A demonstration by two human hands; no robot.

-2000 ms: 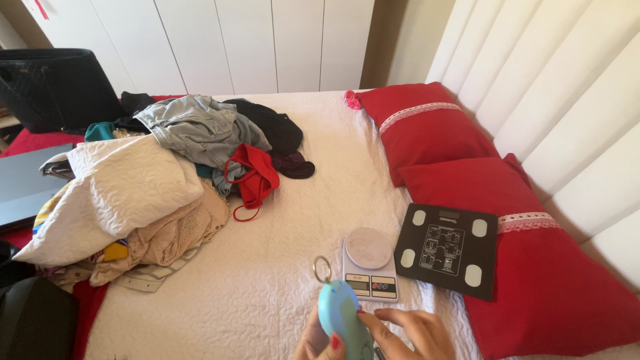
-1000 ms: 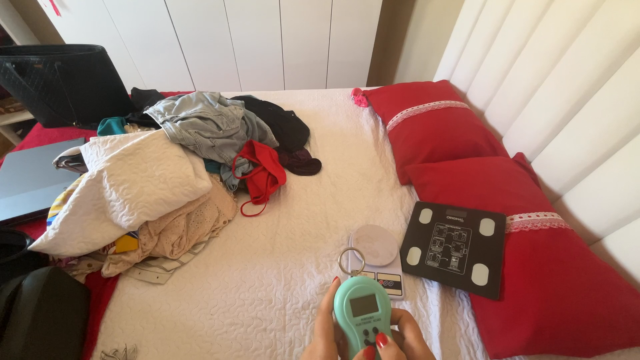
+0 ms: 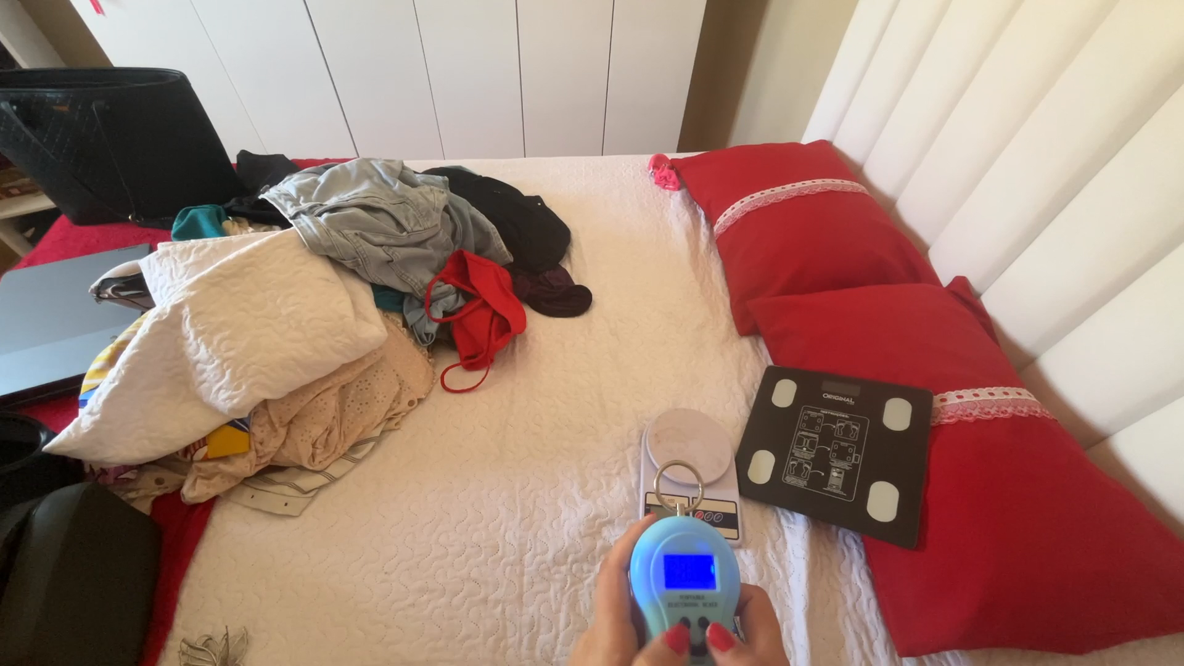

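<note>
Both hands hold a light-blue portable digital hanging scale (image 3: 684, 546) upright at the bottom of the view, its small display lit blue and a metal ring at its top. My left hand (image 3: 615, 601) wraps its left side, and my right hand (image 3: 754, 620) its right side. Both thumbs, with red nails, rest at the dark buttons. Just beyond it, a white kitchen scale (image 3: 689, 444) with a round plate lies on the bed, partly hidden by the ring and the device. A black bathroom scale (image 3: 832, 453) leans on a red pillow to the right.
A white quilted bedspread (image 3: 444, 518) covers the bed. Heaped clothes (image 3: 388, 222) and a folded white quilted cloth (image 3: 268, 324) lie left, near a grey laptop (image 3: 55, 314) and a black handbag (image 3: 120, 148). Red pillows (image 3: 980, 518) line the padded headboard (image 3: 1027, 166) at right.
The hanging scale has turned so its face shows, and its display, unlit one second ago, now glows blue. Both thumbs are now at the buttons.
</note>
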